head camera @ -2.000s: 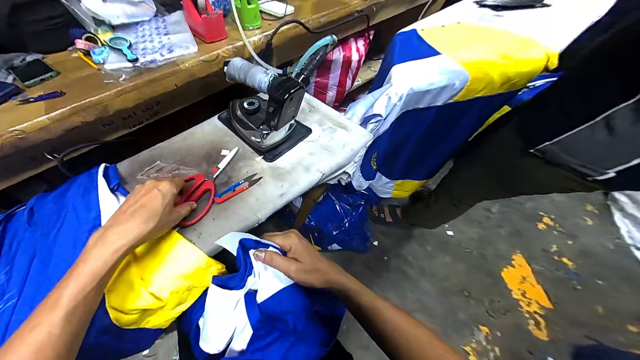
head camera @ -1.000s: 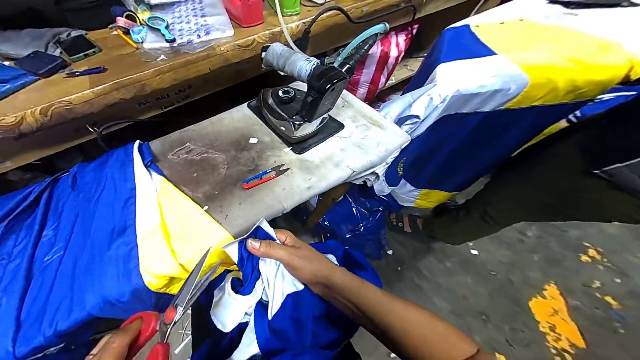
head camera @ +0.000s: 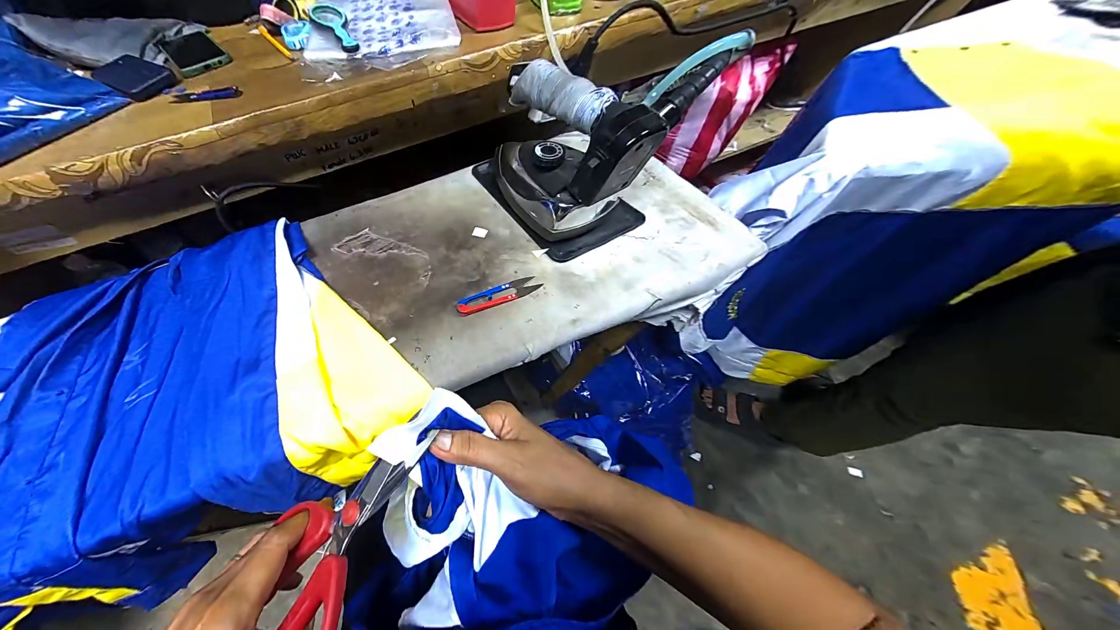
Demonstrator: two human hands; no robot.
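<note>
My left hand (head camera: pixel 249 573) grips red-handled scissors (head camera: pixel 350 516) at the lower left; their blades meet the white edge of a garment. The blue and white garment (head camera: pixel 516 560) is pinched at that edge between the thumb and fingers of my right hand (head camera: pixel 525 459). Beside them, blue, white and yellow cloth (head camera: pixel 157 376) drapes over the left end of the padded board. Thread snips (head camera: pixel 499 296) with blue and red handles lie on the board's grey cover (head camera: pixel 455 341). Whether the blades have cut the cloth cannot be told.
A steam iron (head camera: pixel 560 184) rests on a black pad at the board's far side, a thread cone (head camera: pixel 560 94) against its handle. Behind runs a wooden bench (head camera: pixel 236 114) with phones and a plastic bag. At right, more blue, white and yellow cloth (head camera: pixel 840 289) hangs near a person's dark-clothed leg (head camera: pixel 945 367).
Two seconds ago the red scissors lay on the board under my left hand; now they are held at the garment's edge. My right hand has kept its hold on the garment. The view has shifted left.
</note>
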